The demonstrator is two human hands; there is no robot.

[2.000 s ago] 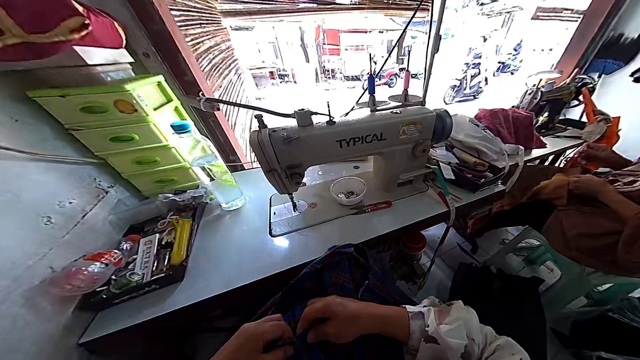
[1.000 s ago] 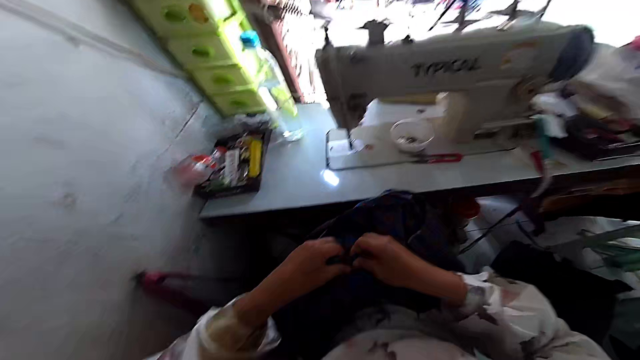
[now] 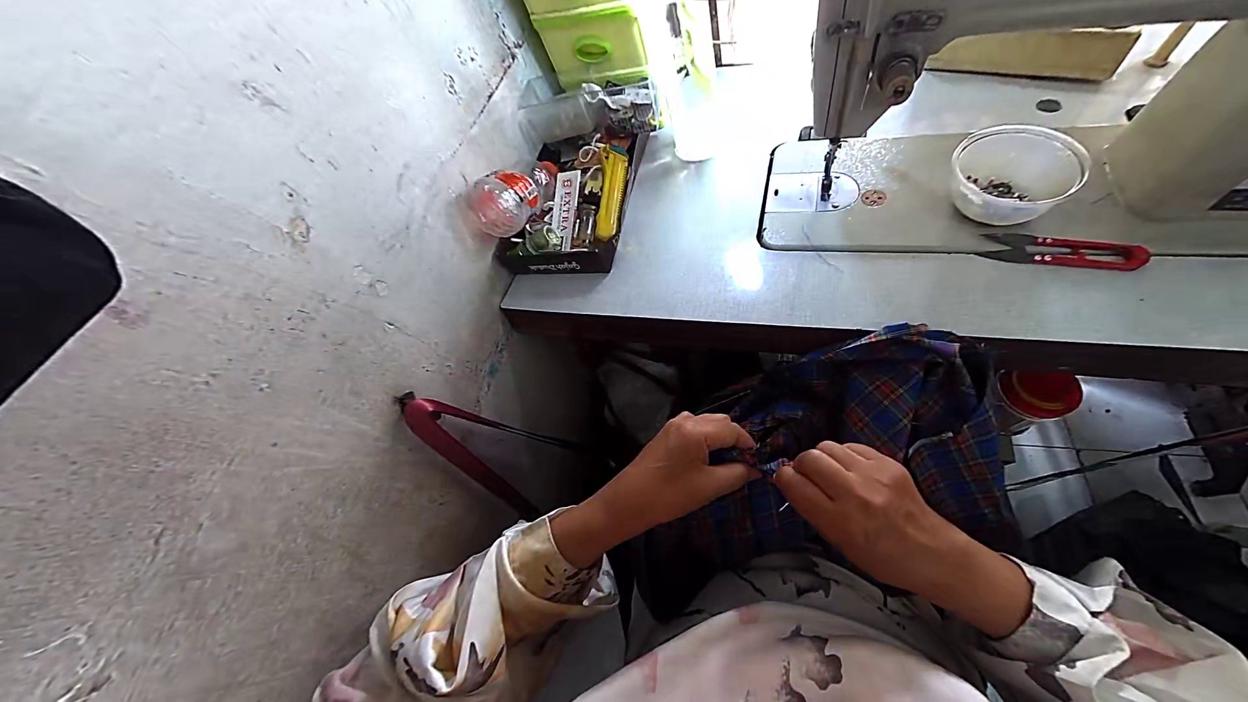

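Note:
A dark blue plaid cloth lies over my lap, below the table's front edge. My left hand pinches a bunched part of it between thumb and fingers. Close beside it, my right hand grips the same bunched part, and a short pale thread or thin piece shows under its fingertips. Beyond the hands stands an industrial sewing machine, its needle area over the metal plate. Red-handled thread snips lie on the machine bed, near a clear plastic tub with small dark pieces inside.
The grey tabletop has a black box of small items at its left end, with a plastic bottle leaning at the wall. Green drawers stand behind. A red strap-like object is at lower left, a red-lidded container below the table.
The view has swung left and down, and the other person's arm seen at the right two seconds ago is out of view. Both hands stay close together on the plaid cloth.

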